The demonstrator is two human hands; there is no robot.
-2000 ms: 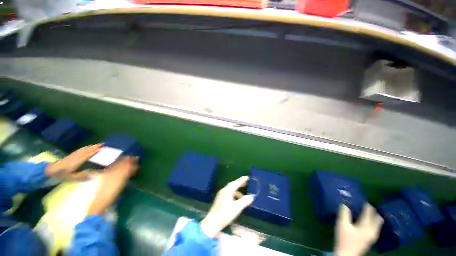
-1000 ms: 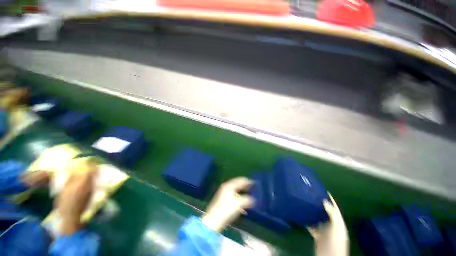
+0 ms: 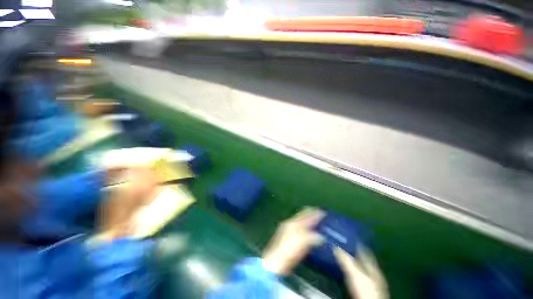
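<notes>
A dark navy retail gift box [image 3: 336, 235] with a pale mark on its top lies on the green conveyor belt [image 3: 280, 195], between my hands. My left hand [image 3: 294, 240], in a pale glove, holds the box's left side. My right hand [image 3: 361, 273] is at its near right side, with fingers on the box. The frame is strongly blurred, so finger detail is hard to see, and I cannot tell whether this is one box or two pressed together.
Another navy box [image 3: 238, 194] stands to the left on the belt, with more beyond it. A neighbour in blue sleeves [image 3: 123, 266] handles yellow label backing sheets [image 3: 161, 213] at left. Blurred navy boxes [image 3: 479, 284] lie at lower right. A grey-white panel [image 3: 362, 143] runs behind.
The view has swung left, so the scene has shifted right. The box between my hands was tilted and now lies flatter. The neighbour now holds up a yellow sheet.
</notes>
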